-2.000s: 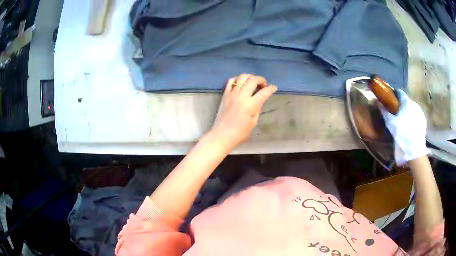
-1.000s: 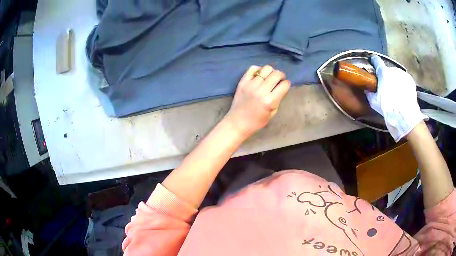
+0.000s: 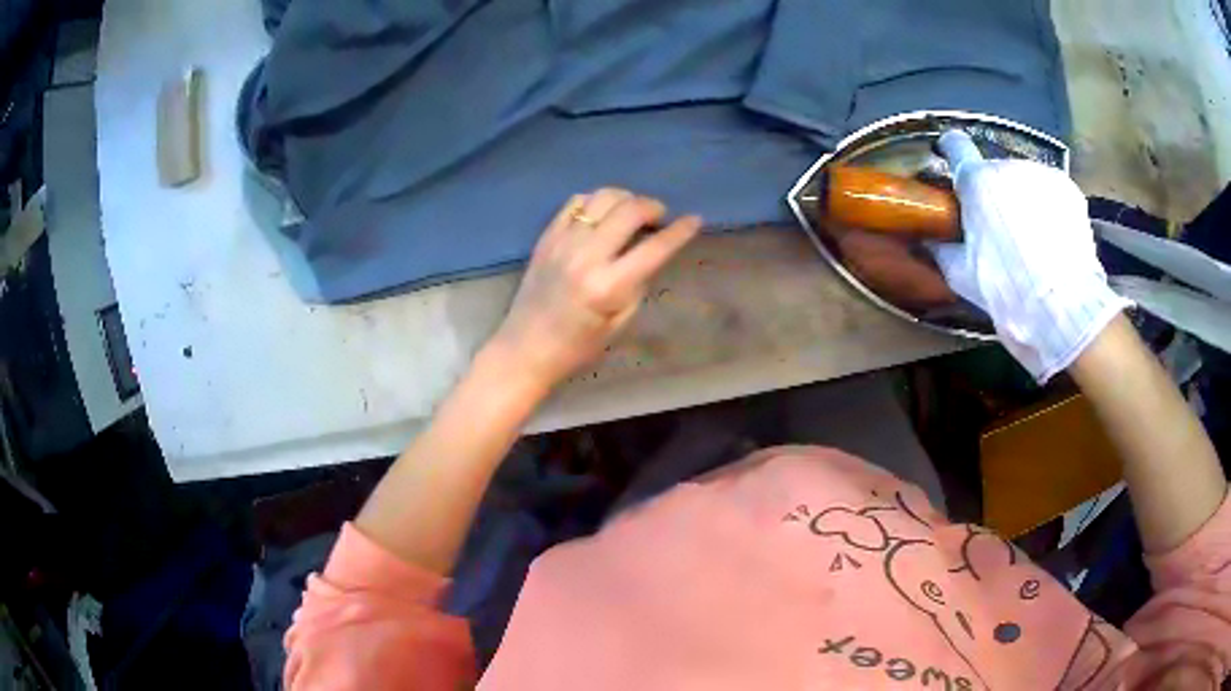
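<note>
A dark grey-blue garment (image 3: 446, 176) lies across the pale, stained table (image 3: 365, 392), its long straight hem towards me. My bare left hand (image 3: 589, 280), with a ring, is at the hem near the middle, fingers bent over the edge; whether they pinch the cloth is hidden. My right hand (image 3: 1029, 257), in a white glove, is closed on the orange-brown handle of a shiny iron (image 3: 884, 263). The iron's tip points left and it rests over the right part of the hem, right of my left hand.
A pale tan bar (image 3: 178, 128) lies on the table's left side. Pale strips (image 3: 1168, 257) trail right from behind the iron. A brown box (image 3: 1050, 463) is below the table's near edge at right. Dark crumpled cloth lies below at left.
The iron and my right hand have moved left along the hem. My left hand has shifted left over the last second. The view has also shifted and tilted.
</note>
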